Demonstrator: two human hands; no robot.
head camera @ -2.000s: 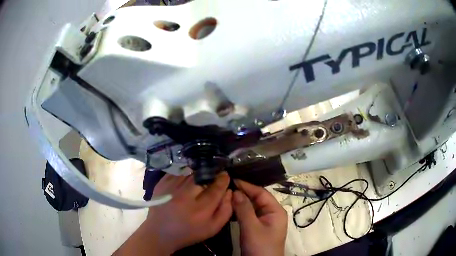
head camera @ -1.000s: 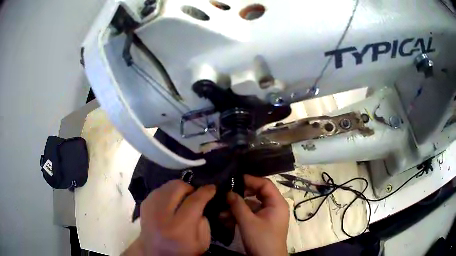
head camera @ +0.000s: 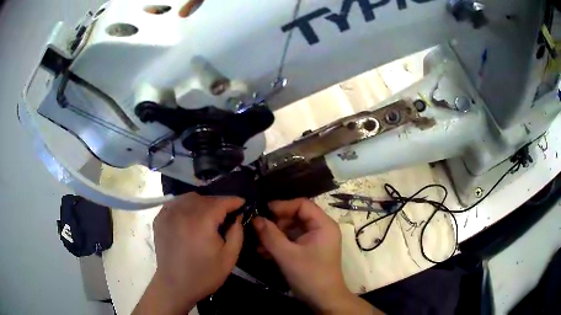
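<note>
A black fabric workpiece (head camera: pixel 246 271) lies under and between my hands, below the sewing machine head (head camera: pixel 203 55). My left hand (head camera: pixel 194 240) grips it with fingers bent and fingertips near the needle area. My right hand (head camera: pixel 307 243) pinches it between thumb and index finger just to the right. A thin pale line shows on the fabric between the fingertips. The needle and presser foot are hidden behind the black tension assembly (head camera: pixel 212 151) and the hands. Dark fabric also shows beside the end of the cylinder arm (head camera: pixel 393 144).
Thread snips (head camera: pixel 363 203) with a looped black cord (head camera: pixel 430 206) lie on the cream table (head camera: pixel 393 271) right of my hands. A small black pouch with a white label (head camera: pixel 86 227) is at the left edge. A curved white guard (head camera: pixel 92 194) hangs at the head's left end.
The view has shifted, so the machine sits further left and higher than one second ago. My hands are closer to the needle area, and less fabric shows at the left.
</note>
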